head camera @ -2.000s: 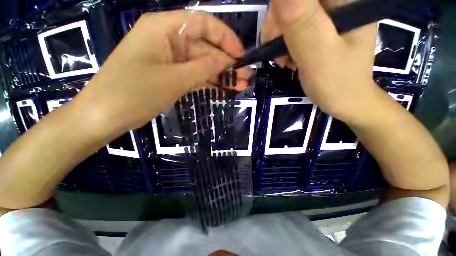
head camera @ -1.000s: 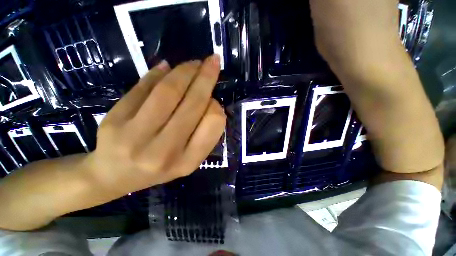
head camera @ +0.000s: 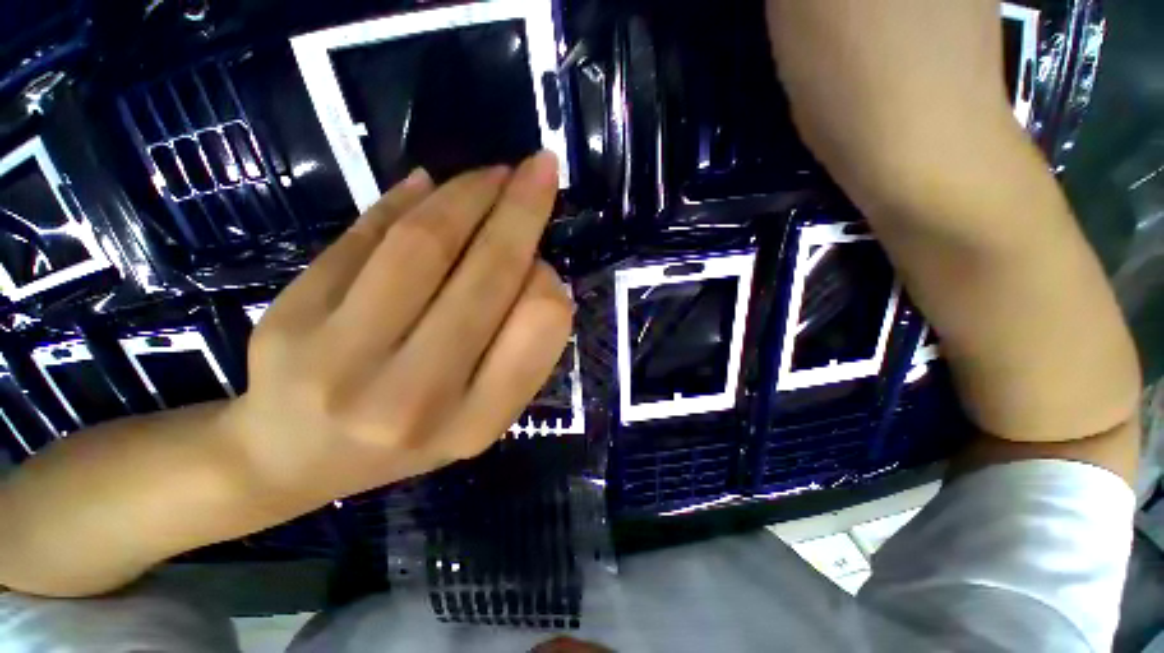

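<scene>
My left hand (head camera: 415, 325) is back up, with its fingertips on the lower edge of a white-bordered front panel (head camera: 326, 96) near the slot side. A limp clear liner sheet with rows of short black bars (head camera: 511, 561) comes out from under this hand and hangs toward my body. The fingers are bent over it; the thumb and the pinch itself are hidden. My right hand is cut off by the top edge; only my right forearm (head camera: 957, 191) shows, on the right.
The shiny dark blue-black tray (head camera: 683, 478) has ribbed grids and pockets. More white-bordered panels stand in a near row, one of them right of my left hand (head camera: 619, 338). Another panel (head camera: 96, 262) lies at far left. White items (head camera: 836, 551) lie below the tray's edge.
Since two seconds ago, my left hand has turned palm down and its fingertips have come onto a panel. My right hand and its long black tool have left the picture at the top. The view has shifted.
</scene>
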